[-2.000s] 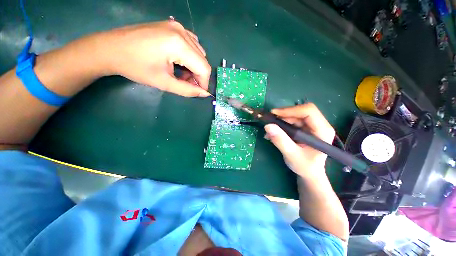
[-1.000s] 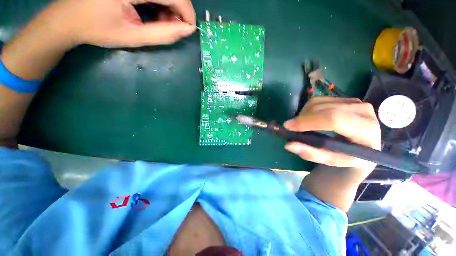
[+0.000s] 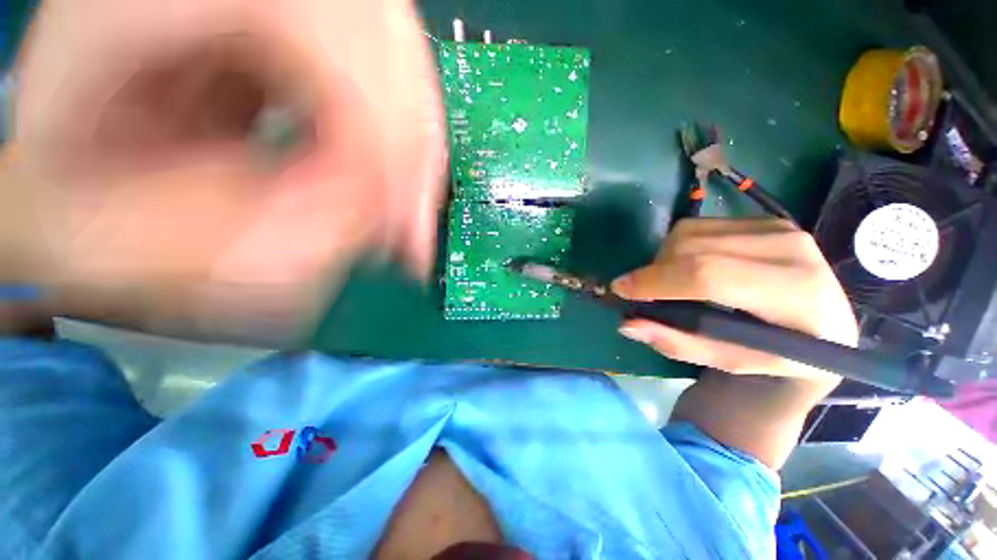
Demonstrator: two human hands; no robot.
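Observation:
Two green circuit boards lie end to end on the green mat, the upper one (image 3: 525, 126) and the lower one (image 3: 492, 284), with metal pins at the top edge. My right hand (image 3: 749, 301) holds a black soldering iron (image 3: 765, 339); its tip is over the lower board, and I cannot tell if it touches. My left hand (image 3: 230, 164) is large and blurred, close to the camera, left of the boards. Whether it holds solder wire is not clear. Side cutters (image 3: 711, 164) with black and orange handles lie right of the boards, partly behind my right hand.
A yellow tape roll (image 3: 875, 98) stands at the upper right beside a black square fan (image 3: 895, 241) with a white label. The mat's near edge (image 3: 547, 365) runs along my blue clothing. A metal rack and a blue object are at the lower right.
My left hand has risen towards the camera and left the boards' upper left corner. My right hand first drew the iron back to the right and now holds it nearly still. The cutters have come into view.

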